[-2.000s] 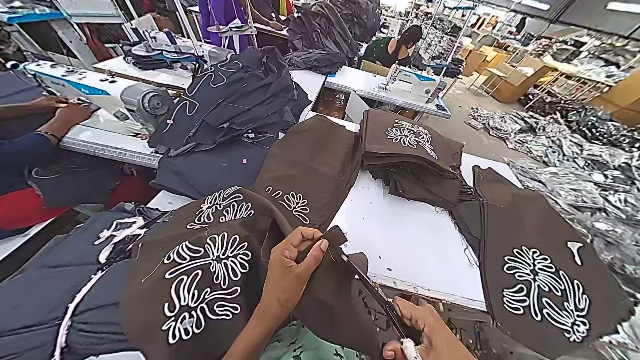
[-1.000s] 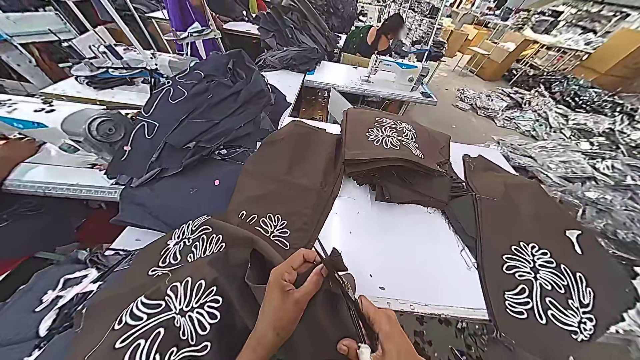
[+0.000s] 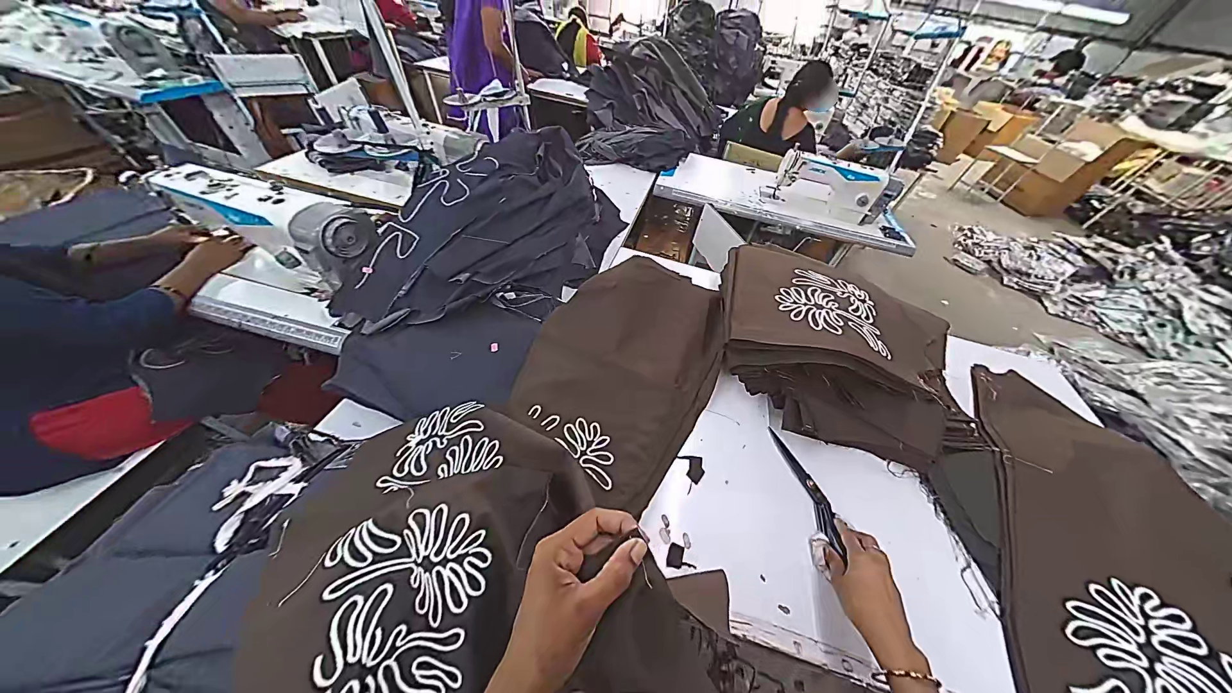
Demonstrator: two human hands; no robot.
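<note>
My left hand (image 3: 577, 587) pinches the edge of a brown fabric panel (image 3: 515, 520) with white looped floral embroidery. My right hand (image 3: 861, 577) holds long dark fabric shears (image 3: 816, 491) by the handles, which have white wrapping. The shears' blades look closed and point away over the white table (image 3: 770, 539), apart from the held cloth. Small dark cloth scraps (image 3: 695, 470) lie between the two hands. Beyond them rests a folded stack of brown embroidered panels (image 3: 837, 318), with another brown panel (image 3: 626, 356) to its left.
A brown embroidered panel (image 3: 1097, 520) lies at the right. Dark blue cloth is heaped (image 3: 481, 231) behind on the left, near a sewing machine (image 3: 260, 221) where another person's hands (image 3: 202, 255) are. Across stands a second sewing machine (image 3: 833, 183), with a person (image 3: 784, 115) seated beyond it.
The shears were at the cloth by my left hand; they are now away to the right over the white table. A dark scrap lies on the table where none showed earlier.
</note>
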